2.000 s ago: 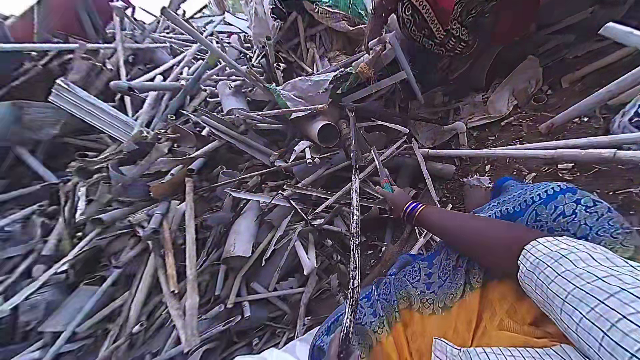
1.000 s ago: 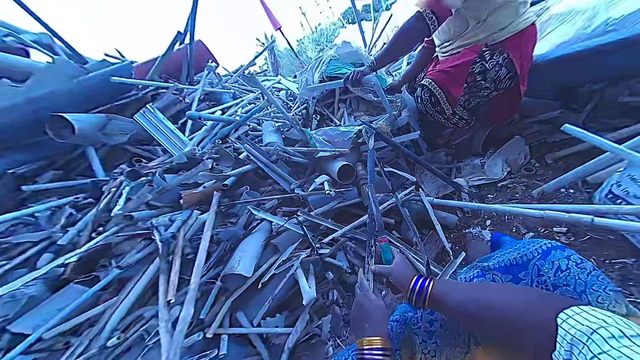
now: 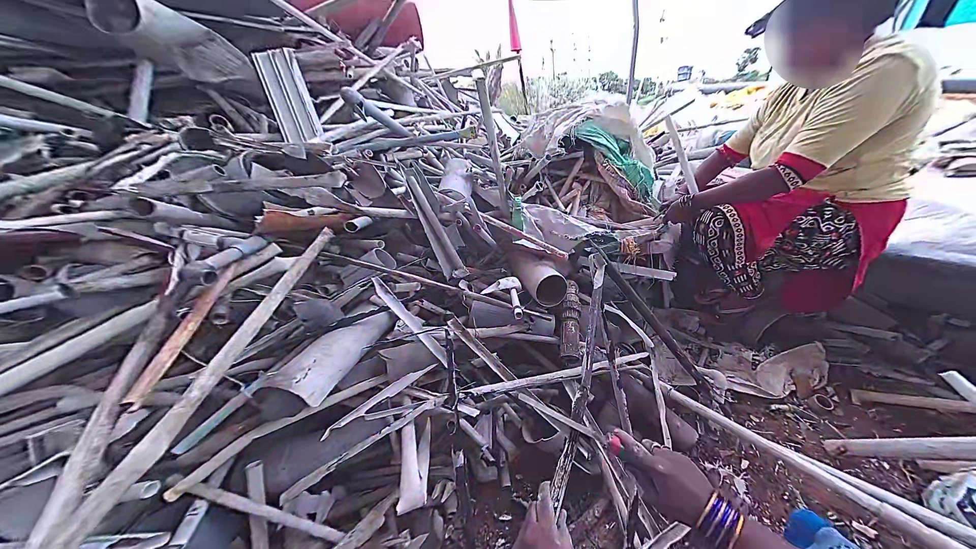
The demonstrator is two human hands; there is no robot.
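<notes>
At the bottom edge my left hand (image 3: pixel 543 522), partly cut off by the frame, holds the lower end of a long, blackened, dirty strip (image 3: pixel 583 389) that stands steeply over the heap. To its right, my right hand (image 3: pixel 667 476), with several bangles at the wrist, is closed round a small tool whose red end (image 3: pixel 614 444) shows by the fingers; the rest of the tool is hidden or blurred. Just in front of both hands lie scrap plastic pipes and split pieces. A wide grey pipe (image 3: pixel 540 278) points its round mouth this way, beside a ribbed dark fitting (image 3: pixel 569 324).
A large heap of scrap pipes (image 3: pixel 320 366) fills the left and middle. Another person (image 3: pixel 831 152) sits at the upper right, handling pieces beside a sack with green plastic (image 3: pixel 618 156). Long pale poles (image 3: pixel 808 465) cross the soil at the lower right.
The view has tilted up. My left hand has come in beside the strip since the earliest frame, where it was not plainly seen. The other person, seen only in part before, now shows almost whole.
</notes>
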